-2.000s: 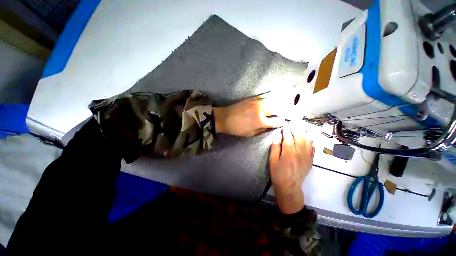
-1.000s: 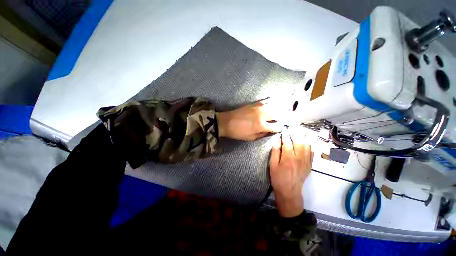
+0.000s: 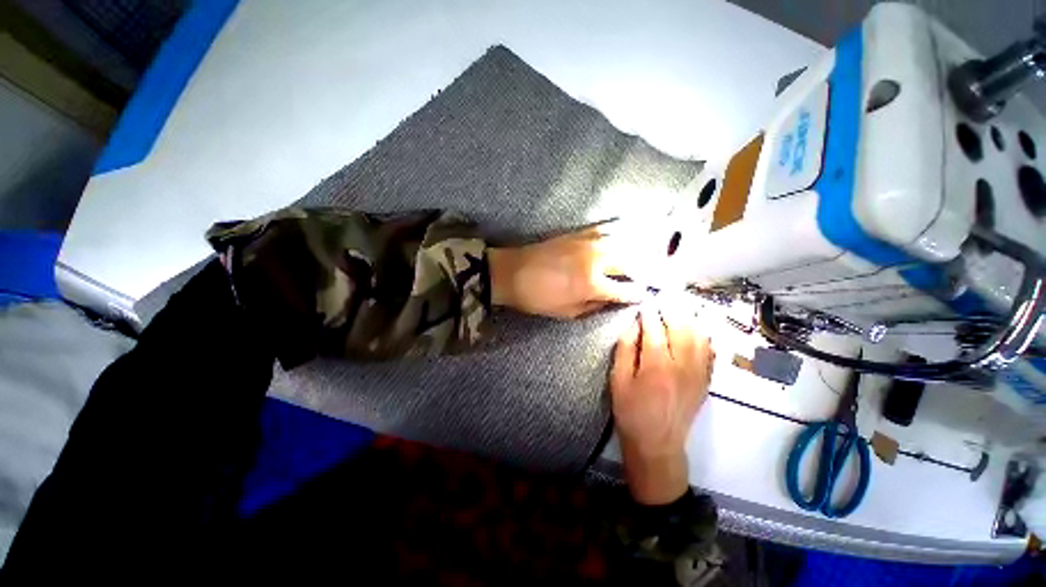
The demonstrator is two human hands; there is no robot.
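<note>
A grey ribbed cut panel [image 3: 459,138] lies on the white machine table, under my left forearm and both hands. My left hand [image 3: 553,275] rests on the panel, its fingertips lost in the lamp glare beside the needle area. My right hand [image 3: 662,384] lies flat at the panel's right edge, fingers pointing to the needle area. A narrow dark strip [image 3: 601,440] shows at the panel edge beside my right wrist. The white and blue sewing machine head [image 3: 803,149] stands to the right. Glare hides the needle, the presser foot and whether my fingers pinch the cloth.
Blue-handled scissors [image 3: 828,468] lie on the table right of my right hand, with a small black tool [image 3: 904,392] beyond them. A grey rectangular piece [image 3: 775,365] lies near the needle area. Pale cloth [image 3: 57,378] is at the far left. The table's front edge [image 3: 803,534] curves below.
The view has shifted slightly. The panel's left part now shows further out past my left sleeve. Both hands stay in nearly the same place by the needle area.
</note>
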